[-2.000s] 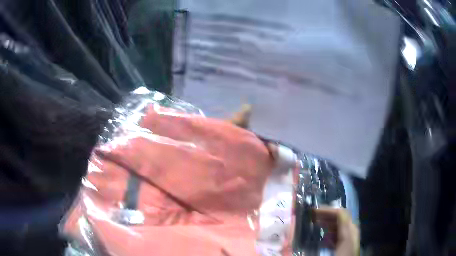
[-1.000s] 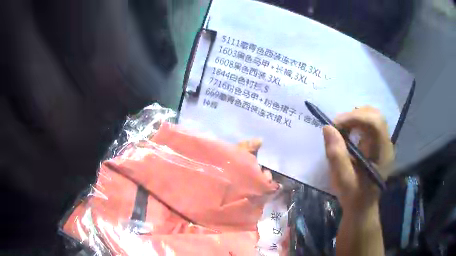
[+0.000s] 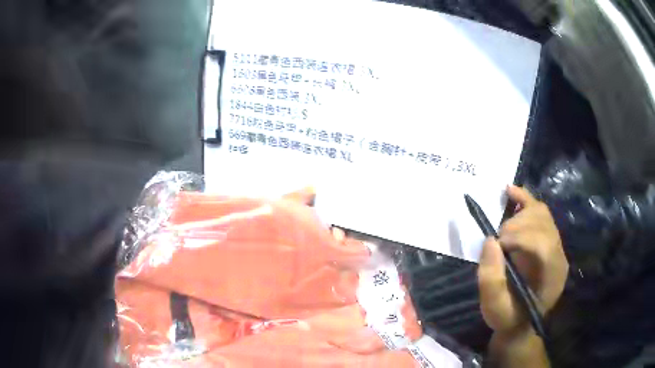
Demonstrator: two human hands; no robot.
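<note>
A white printed pick list (image 3: 373,108) lies on a dark clipboard (image 3: 212,97), whose metal clip is at its left edge. Below and overlapping it is a coral garment in a clear polybag (image 3: 251,266), with a printed bag strip (image 3: 384,295) along its right side. My right hand (image 3: 528,259) holds a dark pen (image 3: 506,262), its tip just over the sheet's lower right part. My left hand (image 3: 302,195) is mostly hidden by the garment; only fingertips show at the clipboard's lower edge, gripping there.
Dark blurred shapes fill the left side. Dark shiny plastic-covered items (image 3: 574,194) are at the right, beside a pale curved band (image 3: 610,79) at the upper right. A green-grey surface (image 3: 161,86) shows left of the clipboard.
The right hand with the pen came into view and then moved lower, away from the printed lines. The clipboard has shifted left in view, and its text is readable in part.
</note>
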